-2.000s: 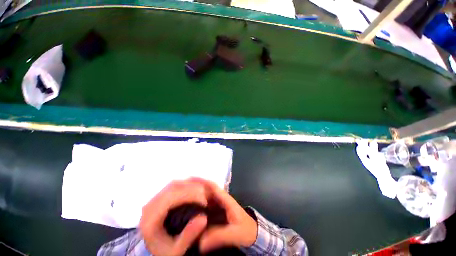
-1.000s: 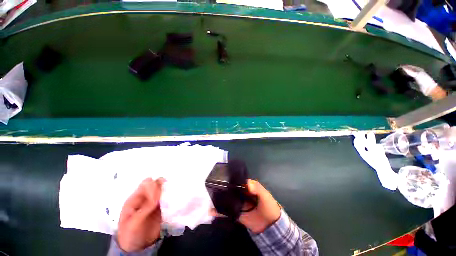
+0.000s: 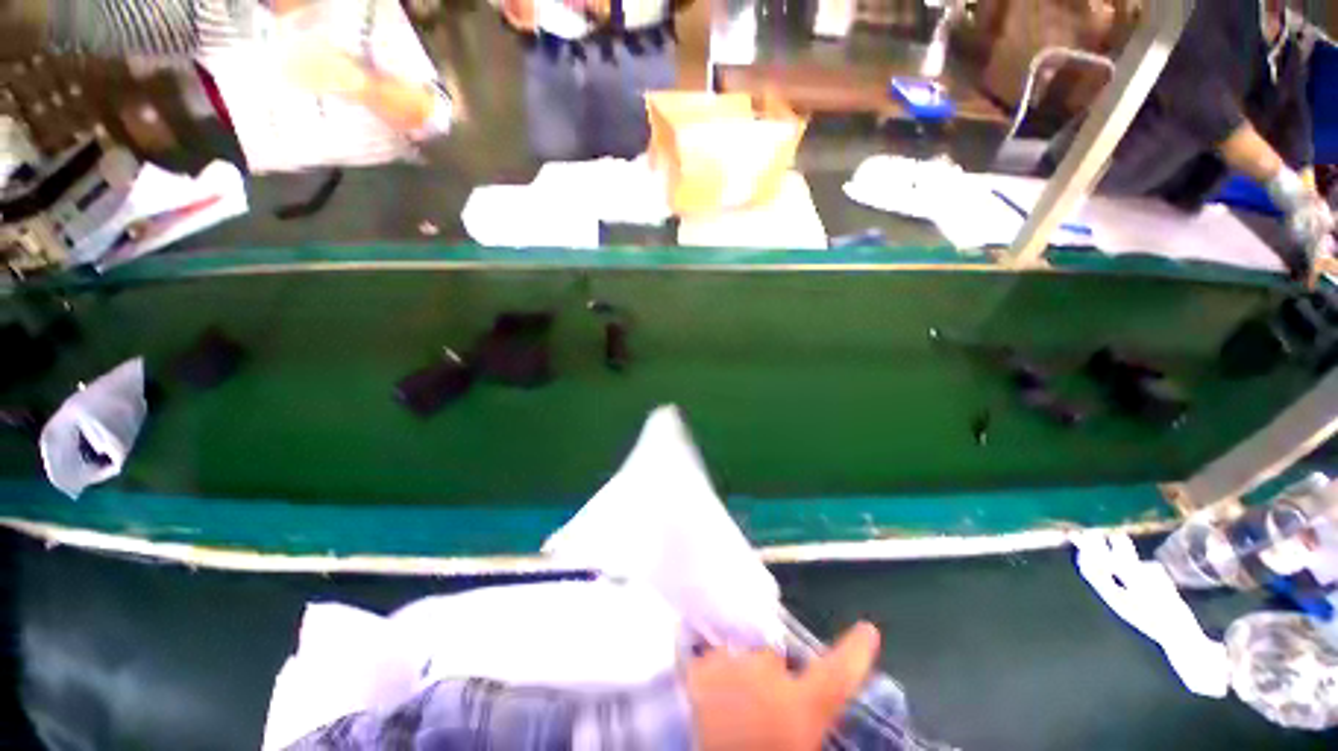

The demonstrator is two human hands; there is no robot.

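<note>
A white bag (image 3: 672,536) stands raised in front of me, its pointed end over the green belt. My left hand (image 3: 770,695) is at its lower end, blurred, with the thumb apart; its grip is unclear. My right hand is hidden; only a checked sleeve shows beside the left hand. The black adapter is not visible near my hands. The stack of white bags (image 3: 536,634) lies on the bench, partly covered by my left sleeve.
Black adapters (image 3: 514,349) and a filled white bag (image 3: 96,429) lie on the belt (image 3: 822,396). Clear containers (image 3: 1284,668) and a white strip (image 3: 1152,609) are on the bench at right. A metal post (image 3: 1269,440) stands there. Several people are across the belt.
The view has tilted up. The adapter seen in my right hand is out of sight. A white bag is now raised, and my left hand has moved right to it.
</note>
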